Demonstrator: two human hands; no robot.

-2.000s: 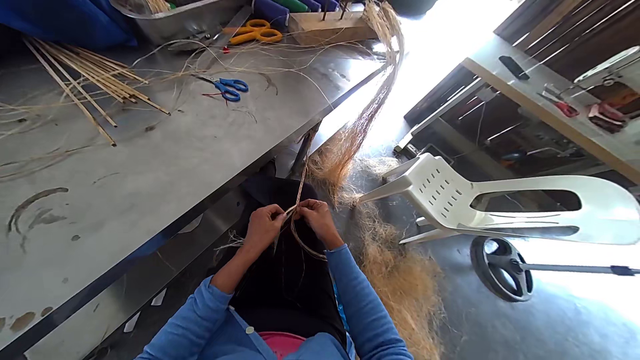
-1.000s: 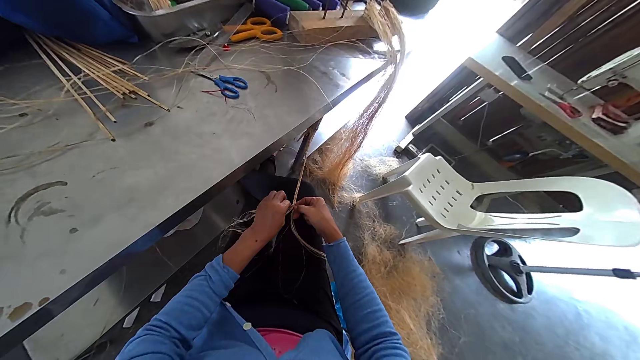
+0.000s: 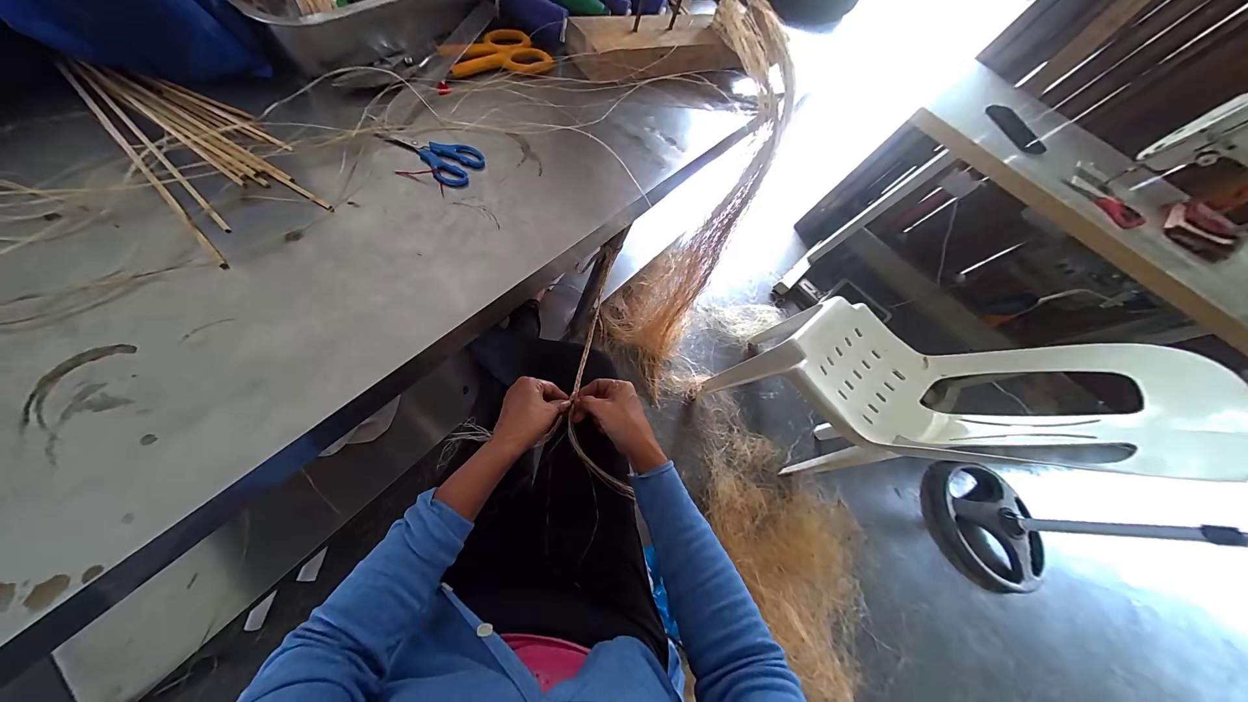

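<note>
Above my lap, my left hand (image 3: 529, 411) and my right hand (image 3: 613, 413) meet, fingertips pinching a thin braided fiber cord (image 3: 585, 359). From the fingers the cord runs up toward the table's edge, and a curved length (image 3: 597, 469) hangs below and passes by my right wrist. Loose pale fiber ends (image 3: 466, 435) stick out left of my left hand. The exact grip at the fingertips is too small to make out. A long hank of fiber (image 3: 746, 185) droops over the table corner, up and right of my hands.
The metal table (image 3: 292, 322) holds blue-handled scissors (image 3: 448, 164), orange-handled scissors (image 3: 501, 55), thin wooden sticks (image 3: 180, 132), a wooden block (image 3: 648, 47) and a metal tray (image 3: 341, 34). Loose fiber (image 3: 780, 556) covers floor at right, beside a white plastic chair (image 3: 868, 375) and a wheel-shaped base (image 3: 983, 526).
Both hands stay close together on the cord, with small shifts of the fingers and left forearm. The scissors, sticks and chair have not moved.
</note>
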